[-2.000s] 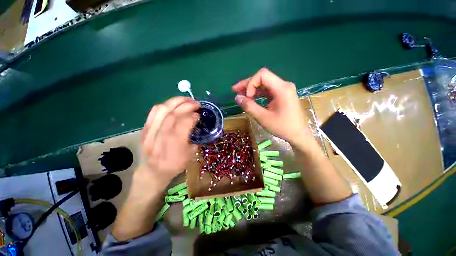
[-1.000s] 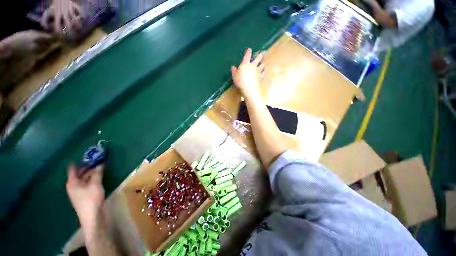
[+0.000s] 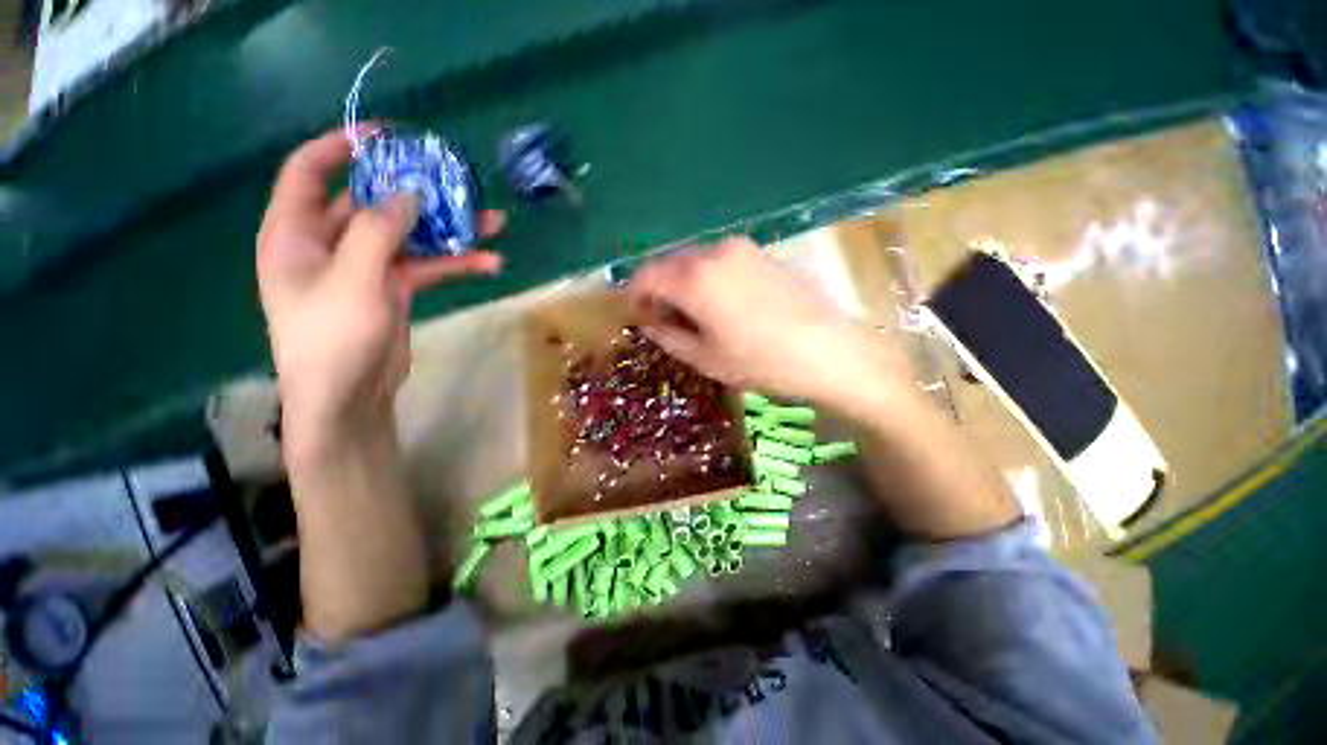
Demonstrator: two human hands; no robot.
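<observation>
My left hand [image 3: 342,269] holds a round blue unit [image 3: 422,189] with a thin pale wire sticking up, above the green belt. My right hand [image 3: 728,313] is over the upper right part of the carton tray [image 3: 582,512], with its fingers bent down at the heap of small red-and-silver parts [image 3: 655,422]. Its fingertips are blurred and partly hidden, so I cannot tell if it grips a part. A second blue unit [image 3: 536,160] is on the green belt, right of my left hand.
Green cylinders [image 3: 640,560] lie around the tray's near and right sides. A white-and-black flat item [image 3: 1041,371] lies on the cardboard sheet [image 3: 1164,320] to the right. A white bench machine [image 3: 117,582] is at lower left. A clear plastic bag [image 3: 1295,218] is at far right.
My left hand has raised a blue unit, its face now toward me. My right hand has come back from the belt's edge to the tray. A second blue unit now shows on the belt. The view has turned.
</observation>
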